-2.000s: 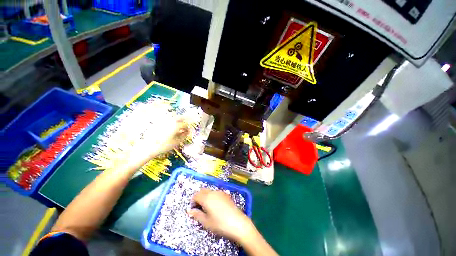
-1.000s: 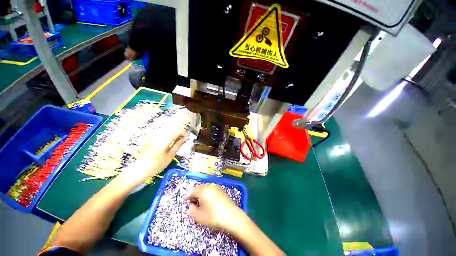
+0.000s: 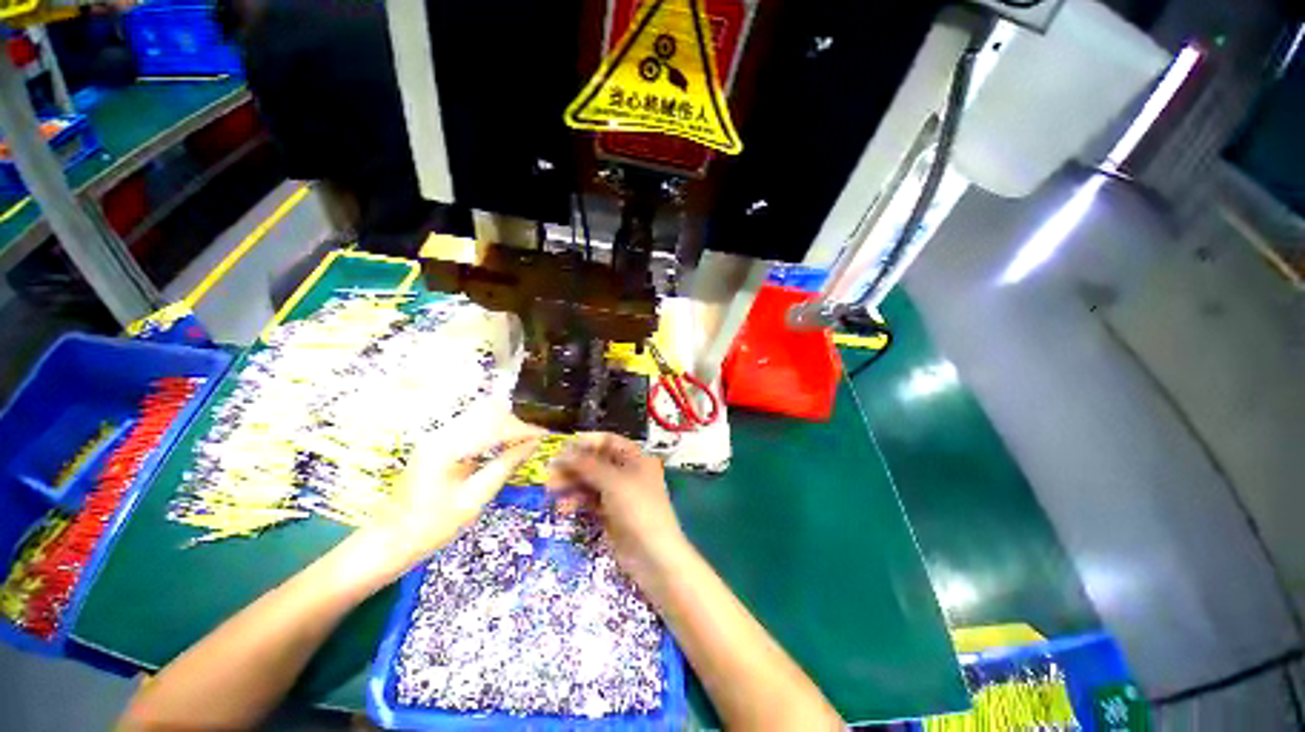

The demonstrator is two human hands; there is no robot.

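Note:
My left hand (image 3: 461,483) is above the back left of the blue terminal tray (image 3: 379,686), thumb and finger pinched on what looks like a yellow wire lead (image 3: 540,459). Other yellow leads lie behind, so its outline is unclear. My right hand (image 3: 618,489) is just right of it, over the tray's back edge, fingers curled; whether it holds a terminal is too small to see. The tray is full of silvery terminals (image 3: 530,636). The dark crimping die (image 3: 561,375) stands just beyond both hands, which do not touch it.
A broad wire pile (image 3: 336,401) lies left of the die. Red-handled scissors (image 3: 684,402) and a red bin (image 3: 783,355) are right of it. A blue bin of red and yellow leads (image 3: 122,375) is far left; another with yellow leads (image 3: 1023,704) is lower right. The press carries a warning label (image 3: 661,79).
My right hand has come up out of the terminals to the tray's back edge. My left hand has left the wire pile and moved beside it. The view has shifted right.

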